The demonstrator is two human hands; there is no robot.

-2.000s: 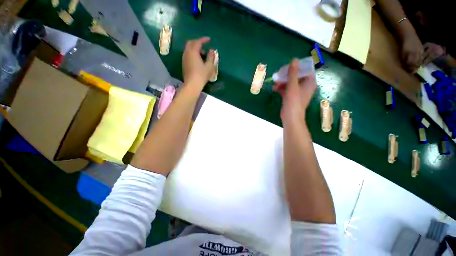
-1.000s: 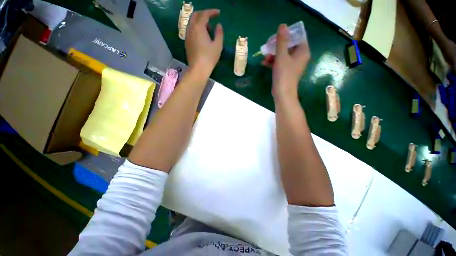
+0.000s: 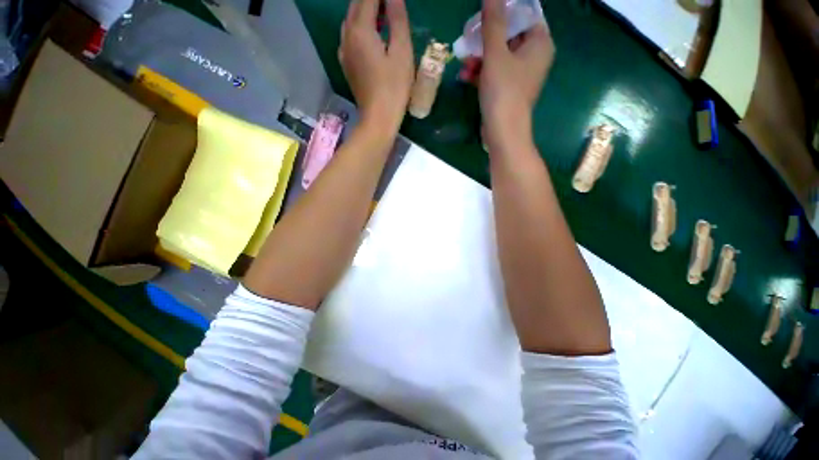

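My right hand (image 3: 516, 76) holds a translucent white squeeze bottle (image 3: 521, 18) near the top edge. The bottle's nozzle points left, at the notched upper end of a beige part (image 3: 427, 83) on the green belt. My left hand (image 3: 377, 63) is just left of that part, fingers apart and partly cut off by the top edge; I see nothing in it. Several more beige parts lie spaced along the belt to the right, the nearest one (image 3: 594, 160) beyond my right forearm.
The green belt (image 3: 557, 99) runs from top left to lower right. A white sheet (image 3: 422, 269) lies before me. At left are an open cardboard box (image 3: 76, 153), yellow folded sheet (image 3: 229, 189) and pink part (image 3: 321, 151). Blue pieces, one at the right (image 3: 706, 124), lie on the belt's far side.
The beige parts have shifted right and down in view. Both hands are higher in the frame. The nozzle is now at the upper end of a beige part, with the left hand beside it.
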